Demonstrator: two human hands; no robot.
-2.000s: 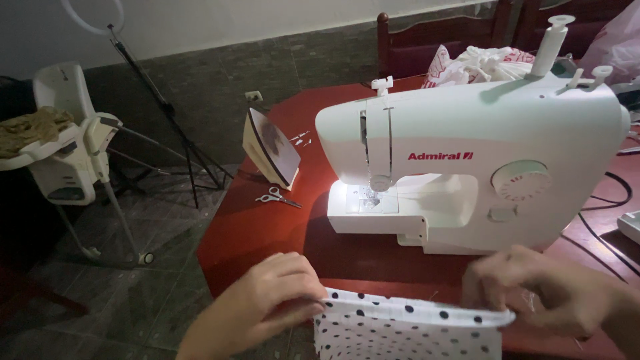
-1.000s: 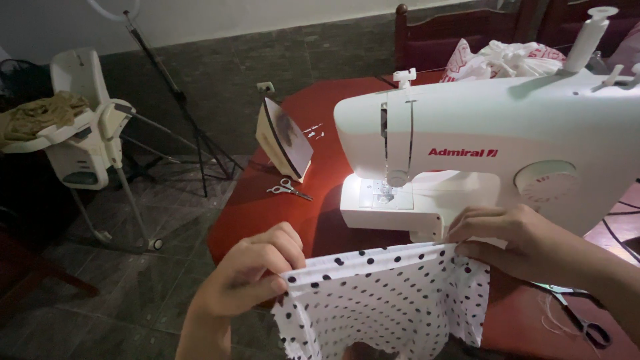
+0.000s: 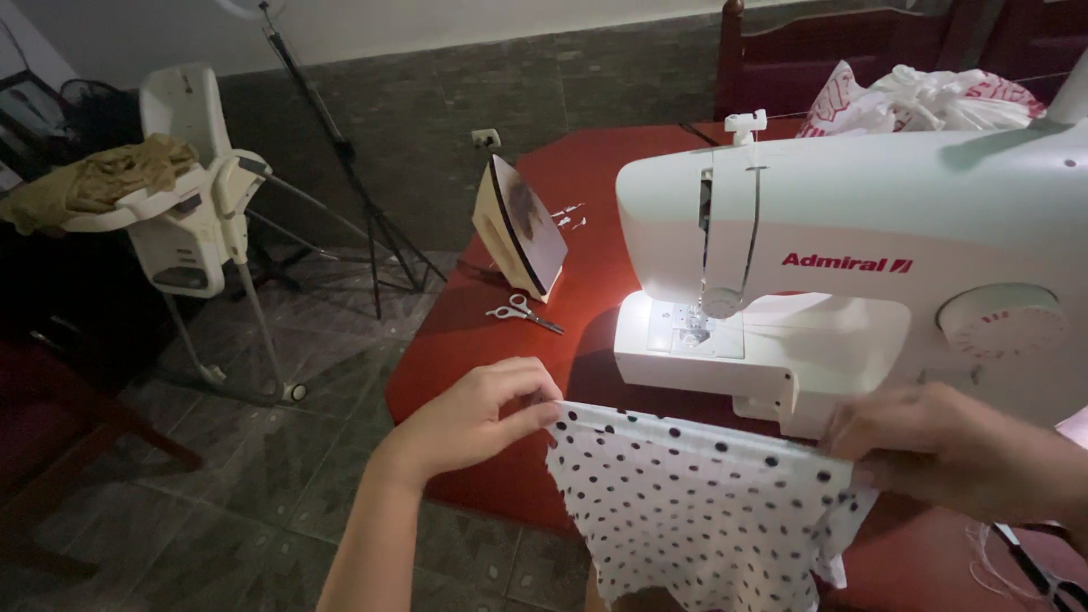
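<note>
A white fabric with black polka dots [image 3: 697, 493] hangs between my hands, its folded top edge stretched nearly straight and sloping down to the right. My left hand [image 3: 489, 416] pinches the upper left corner between thumb and fingers. At the upper right end, my right hand [image 3: 935, 446], somewhat blurred, grips the same edge. Just beyond the cloth stands a white Admiral sewing machine [image 3: 833, 212], its lamp shining on the needle plate and presser foot [image 3: 695, 331]. The cloth is not under the foot; its lower end runs out of view.
Small white-handled scissors [image 3: 525, 314] lie on the red table [image 3: 586, 178] beside an upright clothes iron [image 3: 520, 229]. Larger scissors [image 3: 1033, 569] and loose thread lie at lower right. Plastic bags [image 3: 918, 100] sit behind the machine. A high chair [image 3: 183, 204] and a black tripod stand [image 3: 344, 153] are at left.
The fabric's top edge was nearly level or rising to the right a second ago; now it slopes down to the right. My right hand has moved lower, away from the machine's bed.
</note>
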